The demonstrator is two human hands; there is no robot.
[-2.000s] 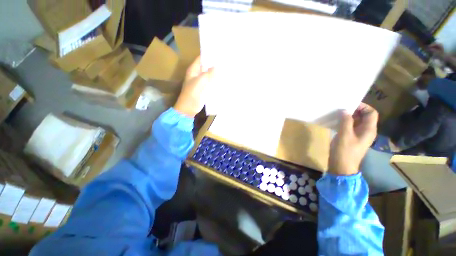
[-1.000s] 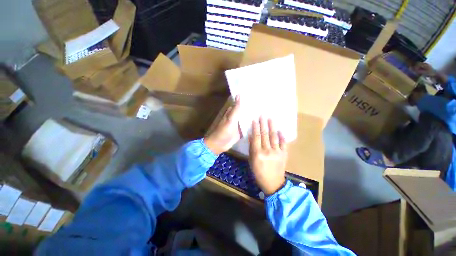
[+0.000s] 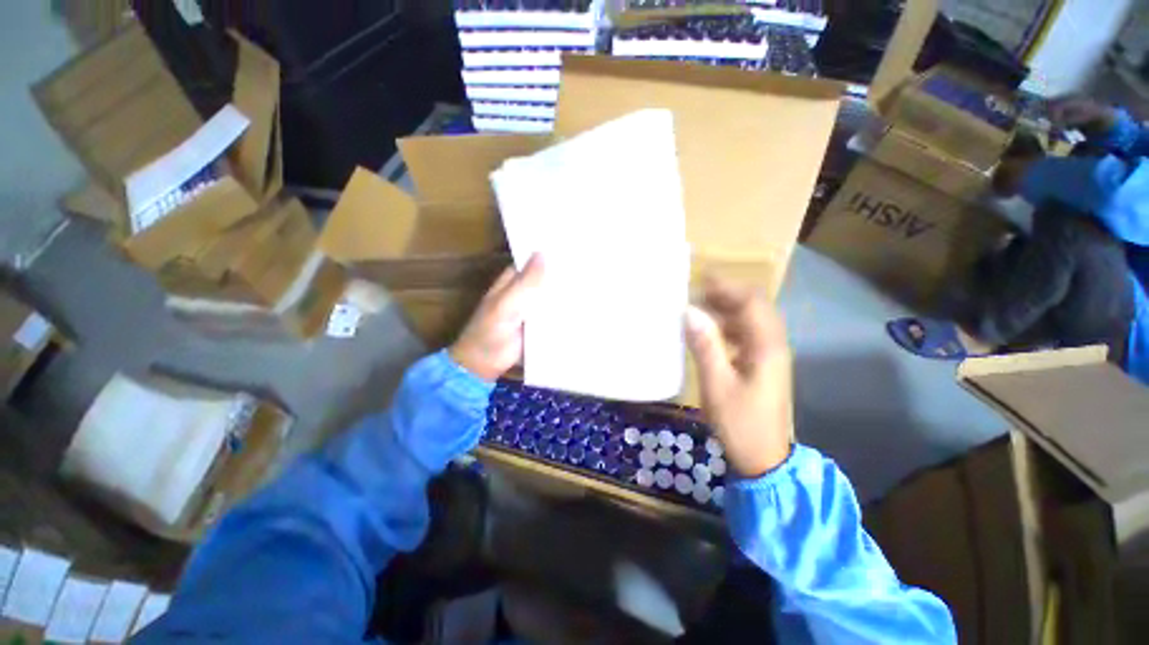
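A white separator sheet point(image 3: 602, 258), seemingly folded or layered, is held up over the open carton point(image 3: 706, 139). My left hand point(image 3: 502, 318) grips its left edge. My right hand point(image 3: 743, 372) is at its lower right edge, blurred, thumb near the edge; whether it grips the sheet is unclear. Below, rows of capacitors point(image 3: 554, 426) stand along the carton's near edge, dark blue at left and silver-white at right. My right hand hides part of the carton's right side.
Open cartons stand at back left point(image 3: 189, 214) and beside the working carton point(image 3: 454, 189). A white sheet stack point(image 3: 145, 441) lies at left. Striped component trays point(image 3: 523, 63) are behind. A person point(image 3: 1071, 252) sits at right by an AISHI carton point(image 3: 897, 214). Another open carton point(image 3: 1058, 416) is at lower right.
The large spread sheet became a smaller piece between the hands. Since one second ago, my right hand has moved from the sheet's front to its right edge, and more capacitors show.
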